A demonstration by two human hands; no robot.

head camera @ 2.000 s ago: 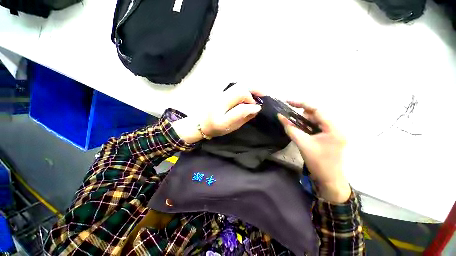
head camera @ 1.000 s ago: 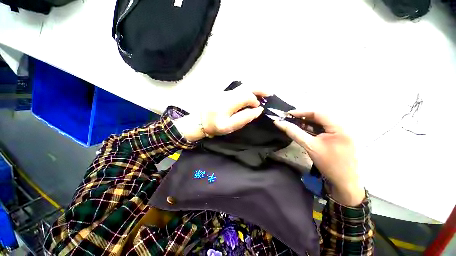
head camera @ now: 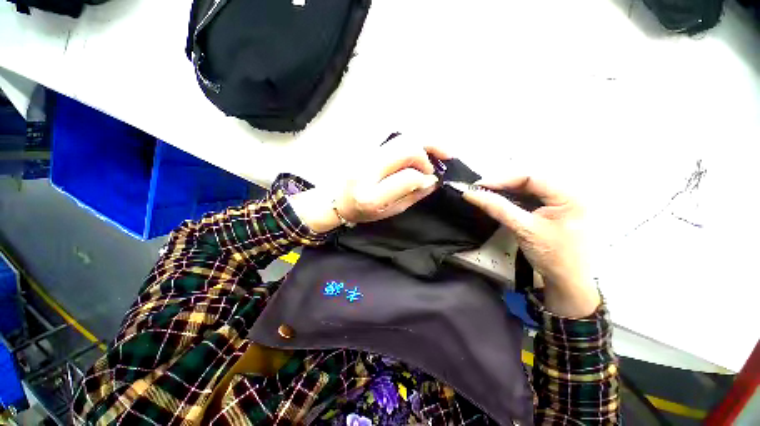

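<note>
A small black bag (head camera: pixel 417 229) lies at the table edge above my apron. My left hand (head camera: pixel 392 187) pinches its upper edge between thumb and fingers. My right hand (head camera: pixel 537 220) is just to the right, its thumb and forefinger closed close to my left fingertips. A small pale, pointed thing (head camera: pixel 457 186), which looks like the tip of thread snips, shows between the two hands. The rest of it is hidden in my right palm.
A larger black bag (head camera: pixel 271 62) lies at the upper left of the white table (head camera: pixel 533 91). Dark cloth (head camera: pixel 683 12) lies at the upper right. Cut threads (head camera: pixel 687 187) lie at right. Blue bins (head camera: pixel 104 166) stand below left. A red frame (head camera: pixel 742 399) shows at lower right.
Over the two seconds my right hand has let go of the black bag's right part and brought the snips toward my left fingertips. In the last second its fingers have closed in slightly.
</note>
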